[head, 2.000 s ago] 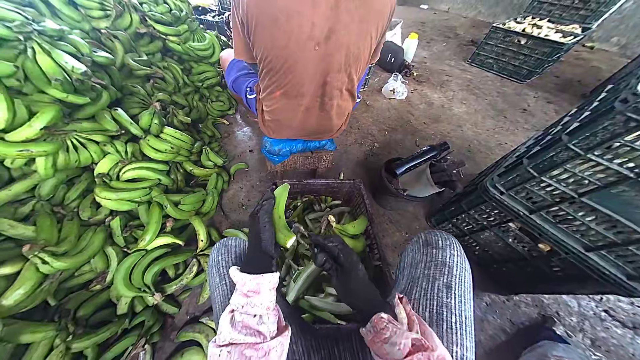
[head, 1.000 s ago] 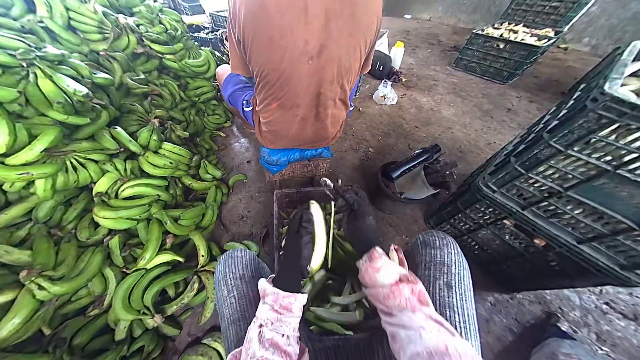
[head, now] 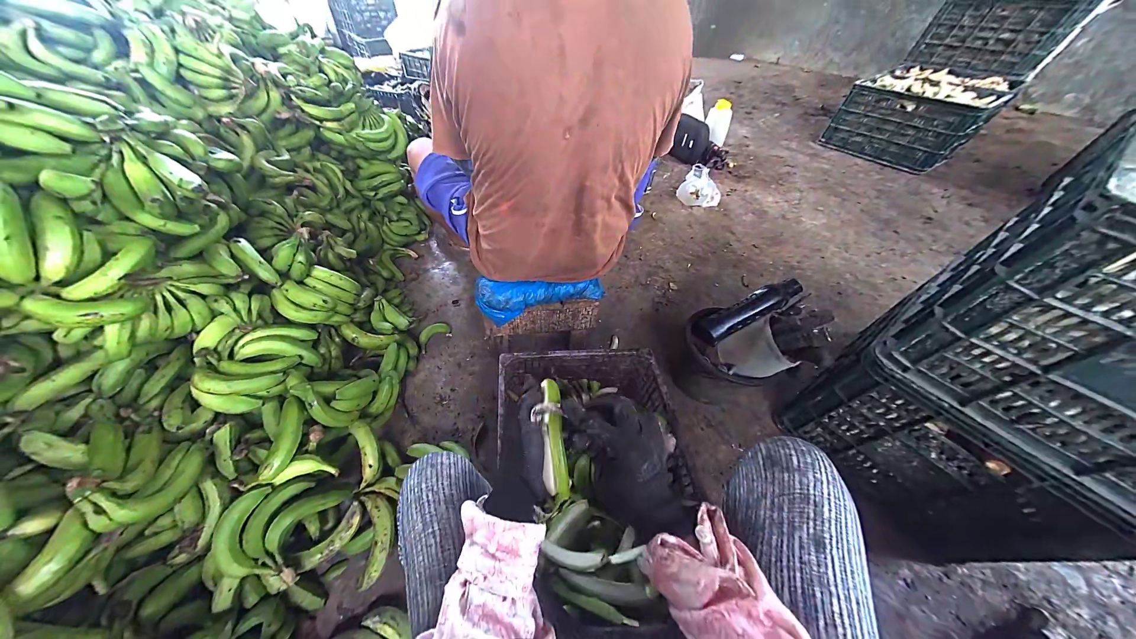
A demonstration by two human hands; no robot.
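Note:
A green plantain (head: 555, 439) with a pale peeled strip along one side stands nearly upright over a dark plastic crate (head: 657, 382) between my knees. My left hand (head: 522, 453), in a black glove, is closed around its left side. My right hand (head: 626, 453), also black-gloved, is curled close to the plantain's right side; its fingertips are partly hidden, and whether it grips a tool cannot be seen. Green plantain peels (head: 608, 586) lie in the crate below both hands.
A large heap of green plantains (head: 240, 373) fills the left. A person (head: 559, 133) sits ahead on a seat with blue plastic (head: 532, 297). Stacked crates (head: 1003, 355) stand at right, near a dark tub (head: 745, 368). Another crate (head: 905, 124) holds pale pieces.
The plantain between my hands shows a mostly green side now, where one second ago a long pale face showed. My right hand has come lower, down beside it.

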